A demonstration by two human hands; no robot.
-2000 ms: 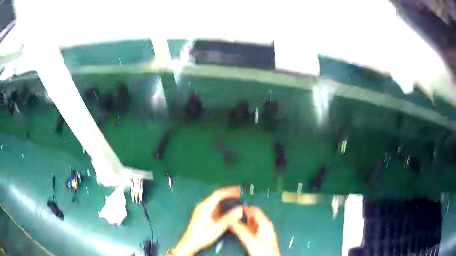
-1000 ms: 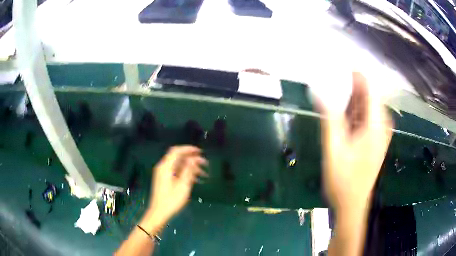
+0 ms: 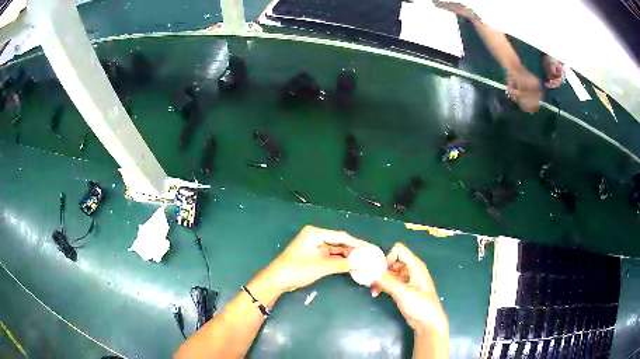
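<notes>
A small white round pad [image 3: 368, 264] is held up over the green bench [image 3: 281, 322], between my two hands. My left hand [image 3: 316, 258], with a dark band at the wrist, grips the pad's left side with thumb and fingers. My right hand [image 3: 410, 284] holds the pad's right edge with its fingertips. Both hands are bare. Whether anything lies behind the pad is hidden.
A pale post [image 3: 105, 112] stands at left, with a ragged white scrap [image 3: 151, 237] and half-built adapters [image 3: 186, 207] with cords beside it. A tray of black covers [image 3: 561, 301] lies right. The conveyor [image 3: 302, 189] carries scattered parts. Another person's hand [image 3: 525, 90] is opposite.
My hands were apart, the right one reaching far forward; now they are together low over the bench, holding the white pad. The view has tilted down. Another person's arms now show opposite.
</notes>
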